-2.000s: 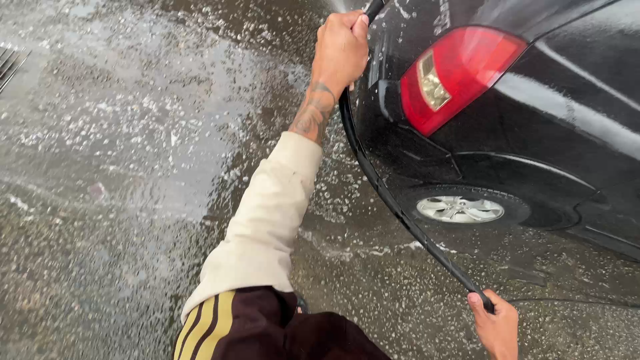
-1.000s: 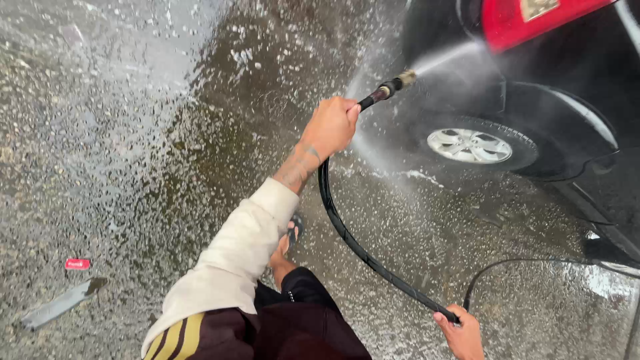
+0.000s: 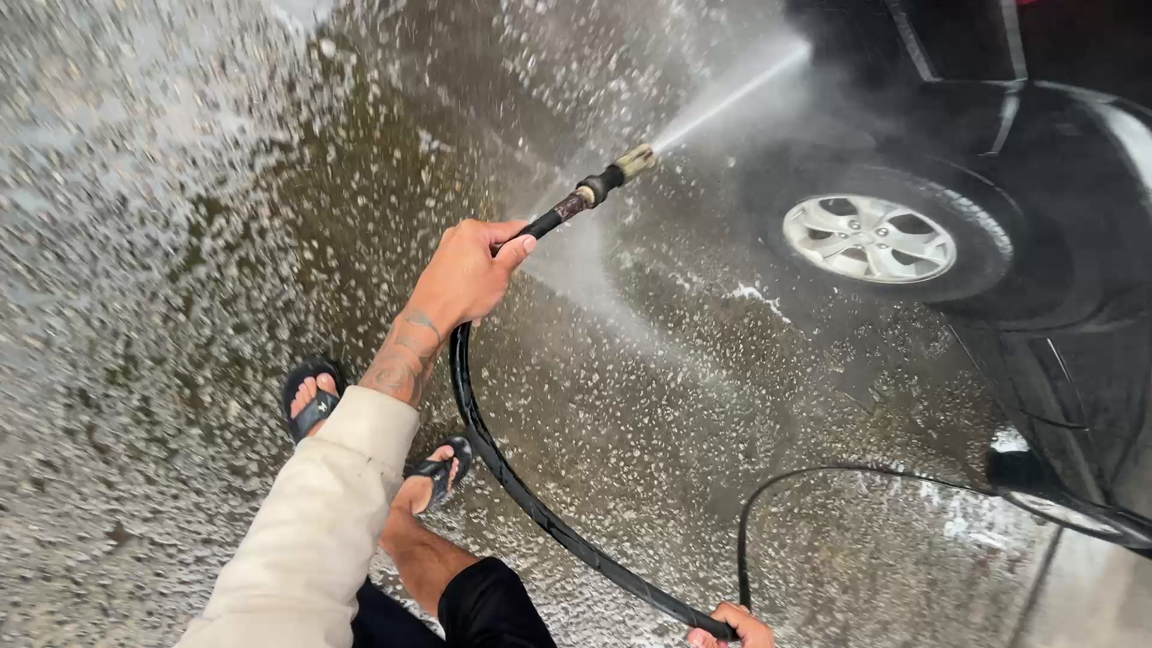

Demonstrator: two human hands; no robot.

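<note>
My left hand (image 3: 470, 272) is closed around the black hose just behind a worn spray nozzle (image 3: 637, 162). A white water jet (image 3: 727, 97) leaves the nozzle and strikes the dark lower bodywork of a black car (image 3: 958, 45), above its rear wheel (image 3: 868, 238) in the picture. From my left hand the black hose (image 3: 540, 515) curves down to my right hand (image 3: 745, 627), which grips it at the bottom edge, partly cut off. Mist hangs around the bodywork, and a second fan of spray spreads under the nozzle.
Wet ground (image 3: 630, 396) with scattered foam lies all around. My feet in black flip-flops (image 3: 441, 472) stand at lower left. A thinner stretch of hose (image 3: 810, 470) loops from near my right hand toward the car's other wheel (image 3: 1062, 513) at right.
The nozzle and its jet, out of view two seconds ago, now show. Since one second ago the jet has moved from beside the red tail light to the dark lower bodywork. The view has shifted.
</note>
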